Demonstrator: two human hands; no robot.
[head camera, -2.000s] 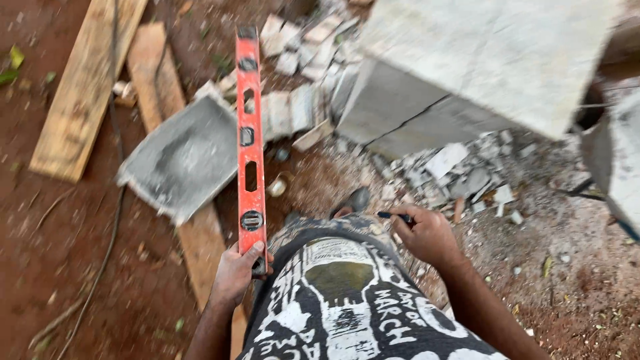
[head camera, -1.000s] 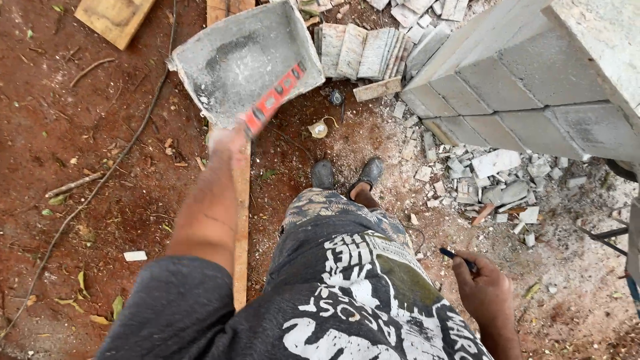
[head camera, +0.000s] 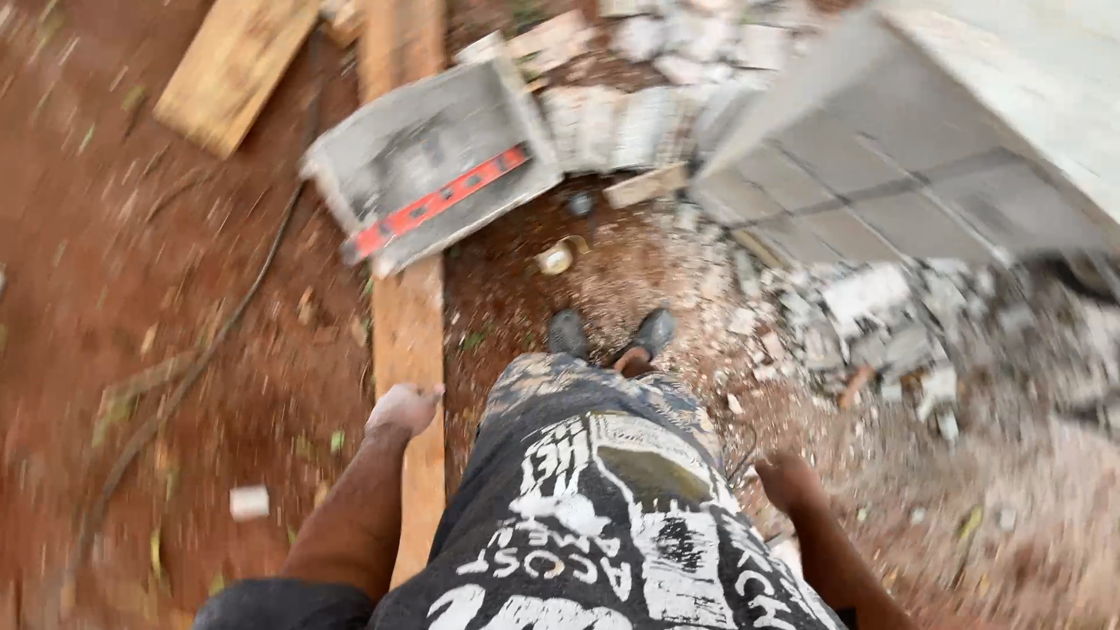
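A red spirit level (head camera: 442, 199) lies slanted across a grey mortar-stained tray (head camera: 420, 105), its lower left end over the tray's rim. My left hand (head camera: 406, 409) hangs below the tray, over a long wooden plank (head camera: 409, 324), with the level out of its grasp; its fingers are blurred and look loosely curled. At my right side is my right hand (head camera: 789, 479), also blurred; whether it holds anything cannot be made out. My shirt and patterned shorts fill the space between the hands.
A tiled block structure (head camera: 857, 192) with a pale slab top stands at the right, broken tile rubble (head camera: 875, 324) at its foot. Stacked tiles (head camera: 617, 127) sit beside the tray. A roll of tape (head camera: 556, 257) lies before my shoes. A dark cable (head camera: 262, 271) crosses the red soil at left.
My left hand has let go of the red level, which it held in both earlier frames, and has drawn back toward my body. The level now rests on the tray.
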